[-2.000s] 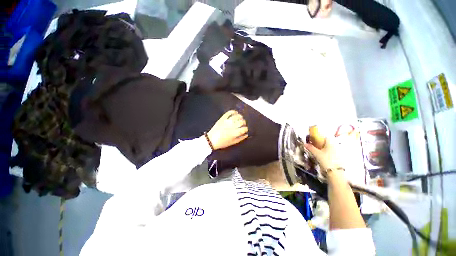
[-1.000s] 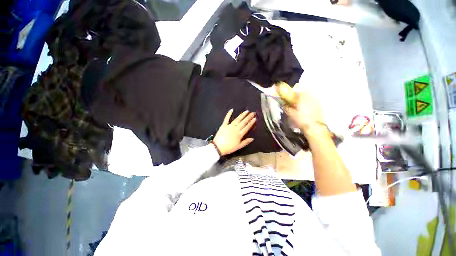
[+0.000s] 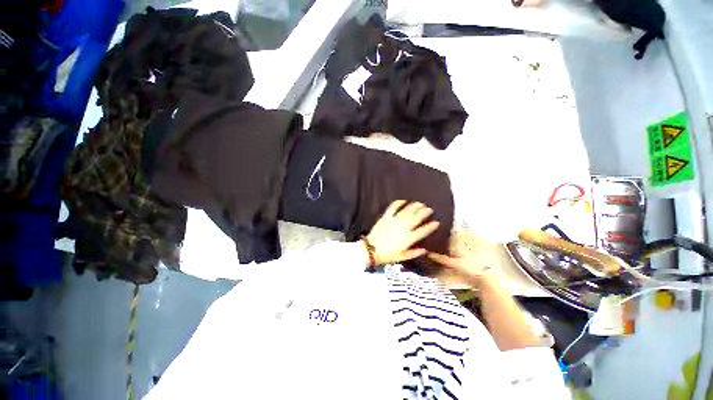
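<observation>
A dark brown garment [image 3: 406,181] is pulled over the dark padded board [image 3: 313,180], with a thin white loop [image 3: 317,181] on the dark surface. My left hand [image 3: 403,232] lies on the garment near its right end, palm down with fingers apart. My right hand [image 3: 469,264] is blurred and holds no iron; its fingertips are at the garment's near right edge, and whether they grip cloth is unclear. The steam iron [image 3: 564,269] sits at the table's right front edge, its handle free.
A crumpled dark garment pile [image 3: 403,90] lies beyond the board. Plaid garments [image 3: 121,211] and dark pieces are heaped at left. Red-looped snips [image 3: 566,194] and a metal iron rest [image 3: 621,215] are at right on the white table [image 3: 516,125]. Cables run from the iron to the right edge.
My right hand has let go of the iron, now at the right front edge, and moved to the garment. My left hand has moved right. The white loop now shows on top.
</observation>
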